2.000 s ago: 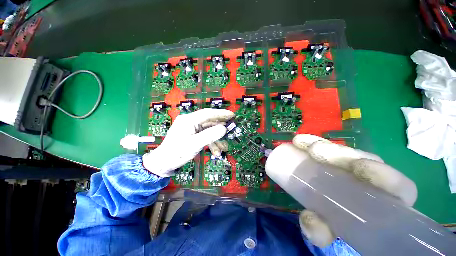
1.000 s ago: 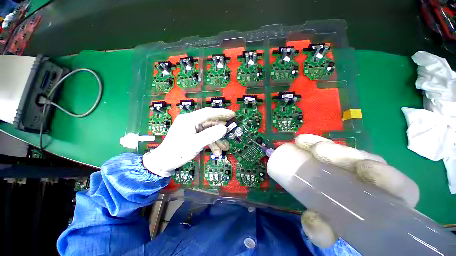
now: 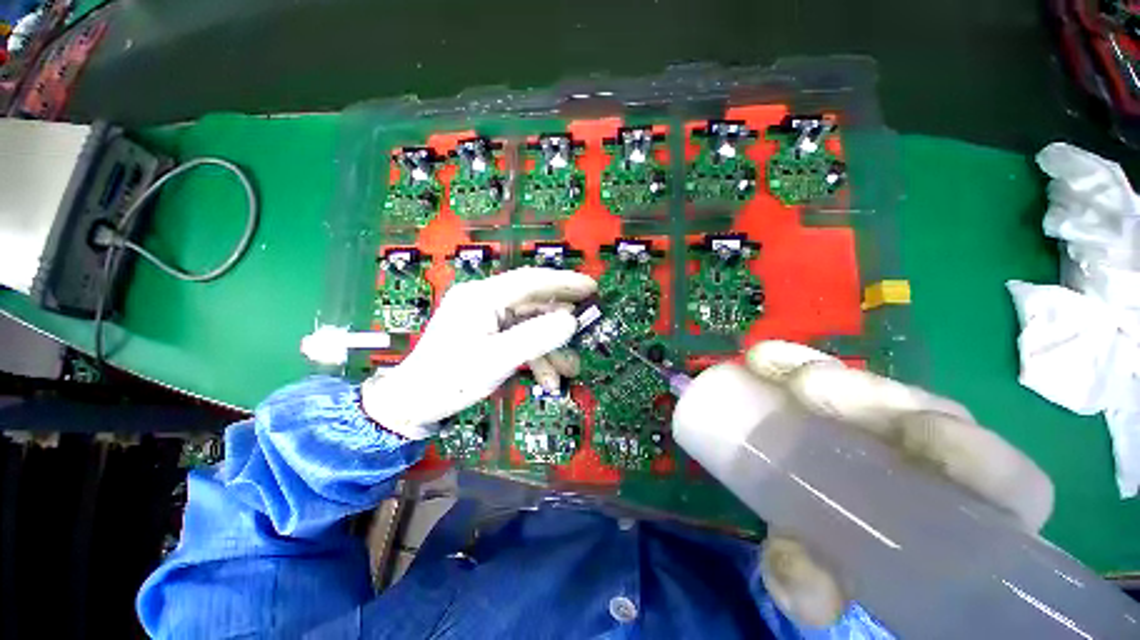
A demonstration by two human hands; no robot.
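My left hand (image 3: 481,340), in a white glove, holds a green circuit board (image 3: 621,375) by its dark connector end, tilted above the tray. My right hand (image 3: 900,431), gloved with stained fingertips, grips a large translucent grey glue tube (image 3: 863,500), which runs off the lower right edge. The tube's thin needle (image 3: 654,365), with a purplish base, points left onto or just over the held board; exact contact cannot be told. The clear blister tray (image 3: 886,188) holds rows of boards over red lining (image 3: 806,281). My left hand and the held board hide some of them.
A pale device (image 3: 44,206) with a grey cable (image 3: 254,225) stands at left on the green mat (image 3: 956,225). A white-tipped object (image 3: 335,345) lies at the tray's left edge. Crumpled white cloth (image 3: 1081,319) lies at right. A yellow tab (image 3: 888,294) is on the tray's right edge. A dark belt (image 3: 500,44) runs behind.
The whole view has shifted slightly. Both hands keep nearly the same places, still holding the board and the tube, with the needle still at the board.
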